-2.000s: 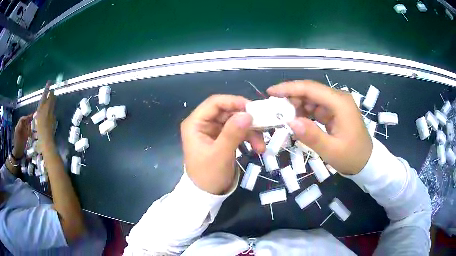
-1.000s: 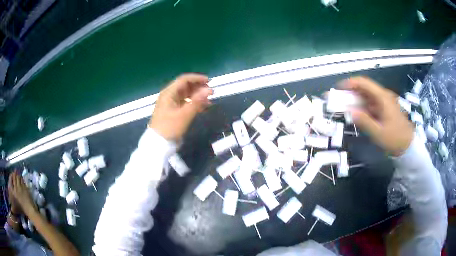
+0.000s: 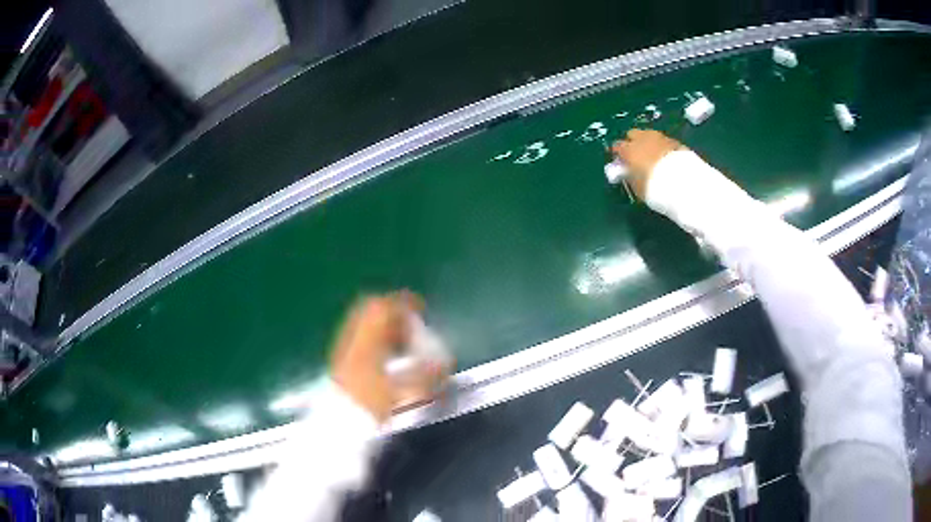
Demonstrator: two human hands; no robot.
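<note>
My right hand (image 3: 647, 161) is stretched over the green belt, with a white stemmed piece (image 3: 616, 172) at its fingertips. The stem points down. My left hand (image 3: 388, 357) is motion-blurred over the near edge of the belt. A blurred white piece (image 3: 417, 352) shows between its fingers; its details cannot be made out. A heap of white stemmed pieces (image 3: 653, 469) lies on the dark table at the lower right, cut off by the bottom edge.
The green belt (image 3: 490, 245) carries white pieces at the upper right (image 3: 699, 110). The silver side rail (image 3: 572, 352) separates belt from table. More pieces (image 3: 233, 491) lie at the lower left edge. Crinkled clear plastic (image 3: 914, 255) is at the right edge.
The view has shifted up over the belt. My right hand has moved from above the heap out over the belt with a white piece. A white piece now shows in my left hand.
</note>
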